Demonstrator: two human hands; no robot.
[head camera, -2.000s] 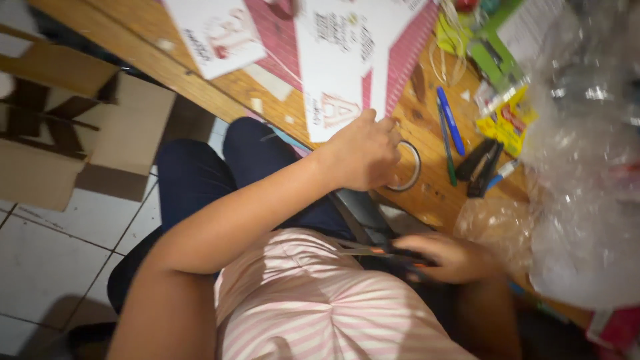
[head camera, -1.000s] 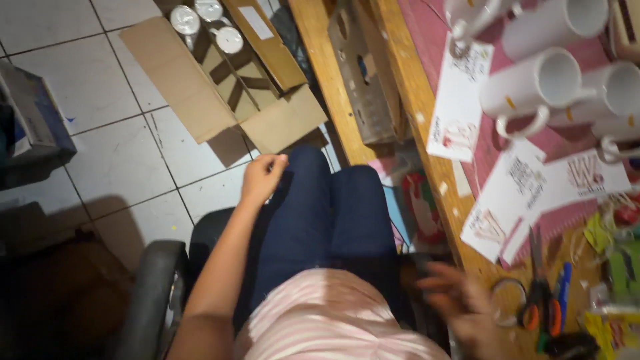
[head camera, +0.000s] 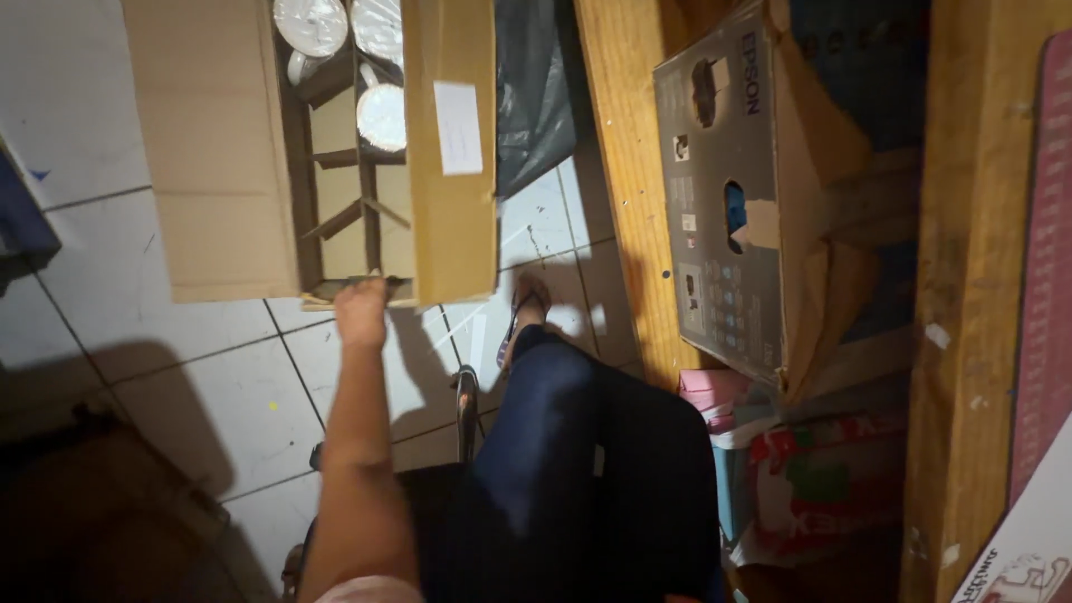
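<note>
My left hand (head camera: 362, 311) grips the near edge of an open cardboard box (head camera: 448, 243) on the tiled floor. Cardboard dividers (head camera: 364, 201) split the box into compartments. Several white mugs, wrapped in clear plastic, sit in its far part; one white mug (head camera: 382, 115) is beside the right wall. A white paper label (head camera: 458, 127) is on the right flap. My right hand is out of view.
An Epson printer carton (head camera: 720, 201) stands right of a wooden beam (head camera: 628, 167). Below it lie a red and white plastic bag (head camera: 825, 477) and pink material. The wooden table edge (head camera: 963, 335), pink mat (head camera: 1047, 251) and printed white paper (head camera: 1030, 528) are at right. A dark plastic bag (head camera: 532, 100) lies behind the box.
The view has swung from the table to the floor. My left hand has gone from beside my thigh to the box's near edge. My right hand has left the view.
</note>
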